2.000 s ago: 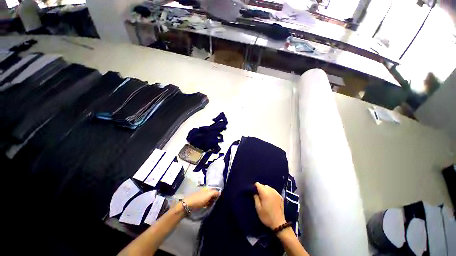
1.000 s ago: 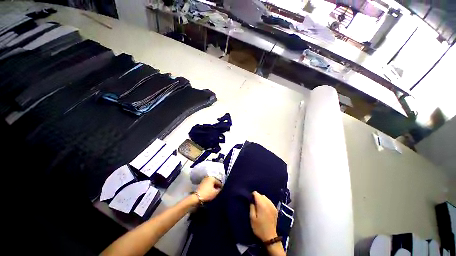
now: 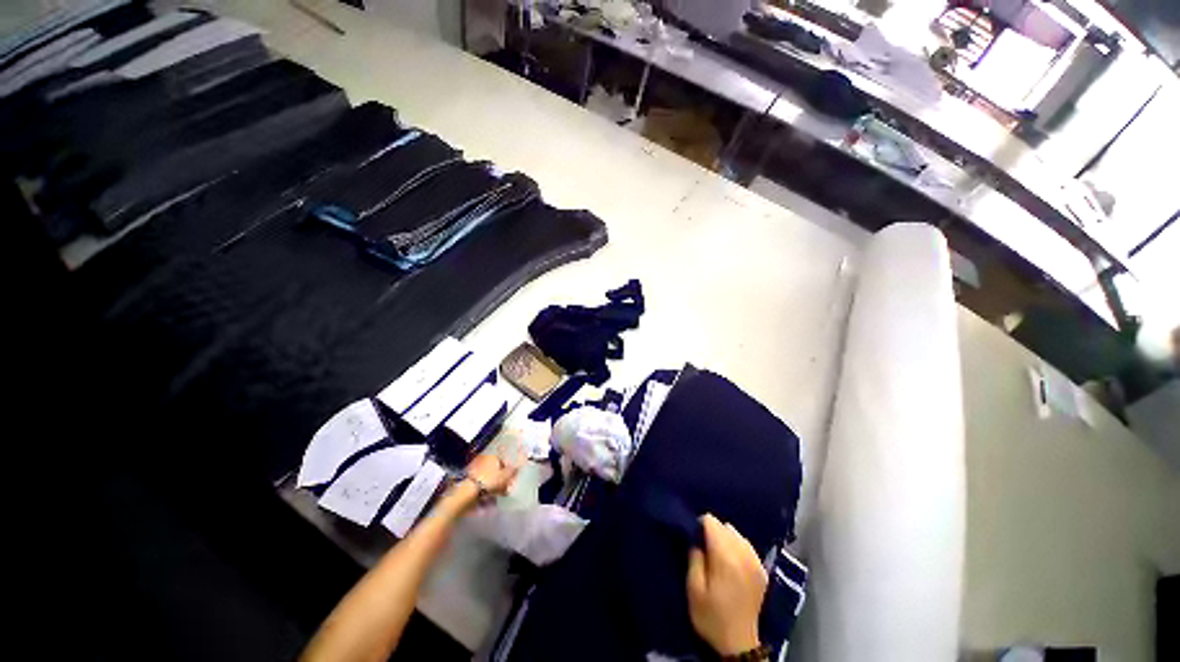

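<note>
The navy bundle of cut pieces [image 3: 705, 446] lies in front of me, its layered edges showing at both sides. My right hand [image 3: 727, 585] is closed on a fold of its top cloth. My left hand [image 3: 492, 476] is left of the bundle, beside the small cut parts [image 3: 421, 388] topped with white paper; its fingertips are blurred over a pale area, and I cannot tell if they hold anything. A crumpled light grey-white piece [image 3: 593, 442] bulges up against the bundle's left edge, with more pale material [image 3: 531, 528] below it.
A tan-brown tin or box [image 3: 532, 371] and tangled navy tie strips [image 3: 589, 334] lie beyond the small parts. Long black quilted panels [image 3: 259, 246] fill the left, with a light-blue-edged stack [image 3: 453, 226] on them. A large white roll [image 3: 893, 440] lies right of the bundle.
My left hand has moved left, away from the bundle's edge toward the small cut parts. The grey-white piece is now more crumpled and raised. My right hand stays on the bundle. The view has shifted.
</note>
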